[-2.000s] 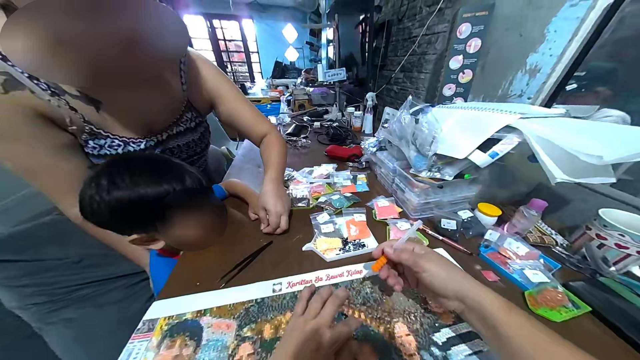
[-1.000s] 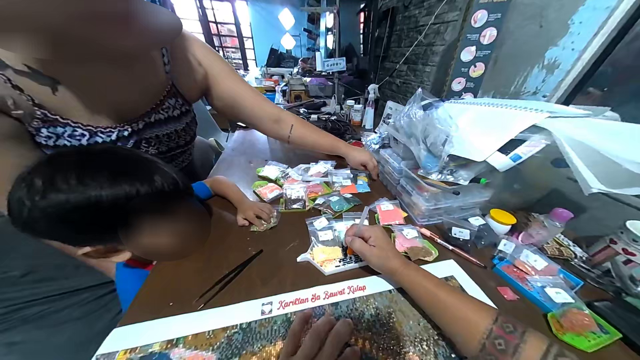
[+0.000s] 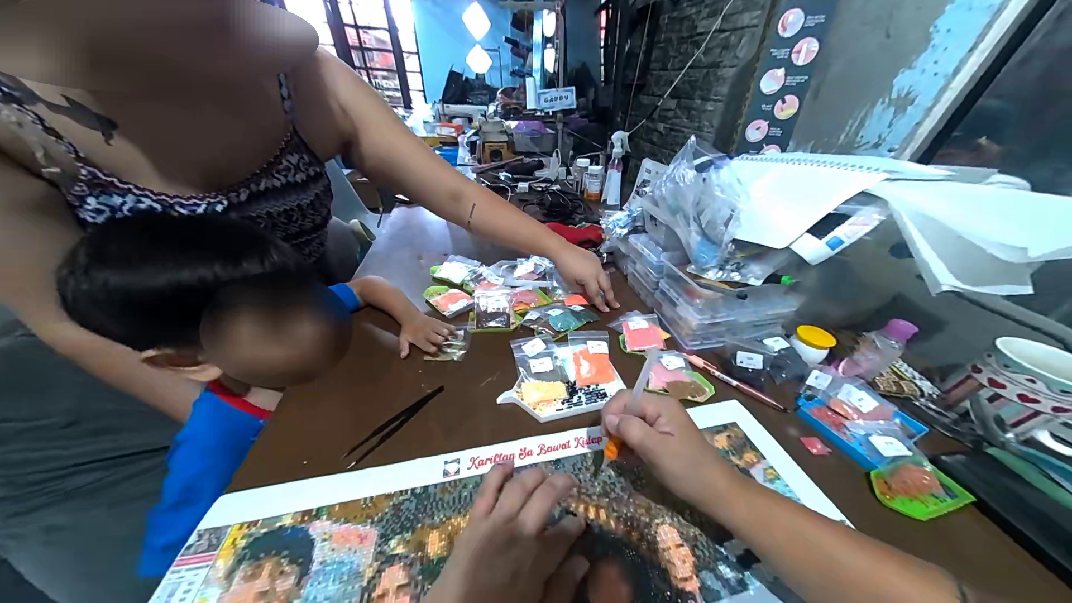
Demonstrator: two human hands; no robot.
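A diamond painting canvas [image 3: 469,502] with a white border lies on the brown table. My left hand [image 3: 519,536] rests on it, fingers spread, holding nothing. My right hand [image 3: 657,435] grips an applicator pen [image 3: 643,377] with a pale shaft and an orange end, which points down at the upper part of the picture. Just beyond the canvas sits a white tray [image 3: 563,406] with yellow and black beads, and small bags of yellow and orange beads on it. Black tweezers [image 3: 394,427] lie to the left.
More bead bags [image 3: 494,310] are grouped farther back, near two other people's hands. On the right are stacked clear plastic boxes [image 3: 712,306], a red pen [image 3: 737,381], a blue tray [image 3: 863,427], a green tray [image 3: 921,494] and a mug [image 3: 1017,385].
My right hand has moved from the white tray back over the canvas, still holding the pen. Between the two earlier frames, another person's hand reached toward the plastic boxes.
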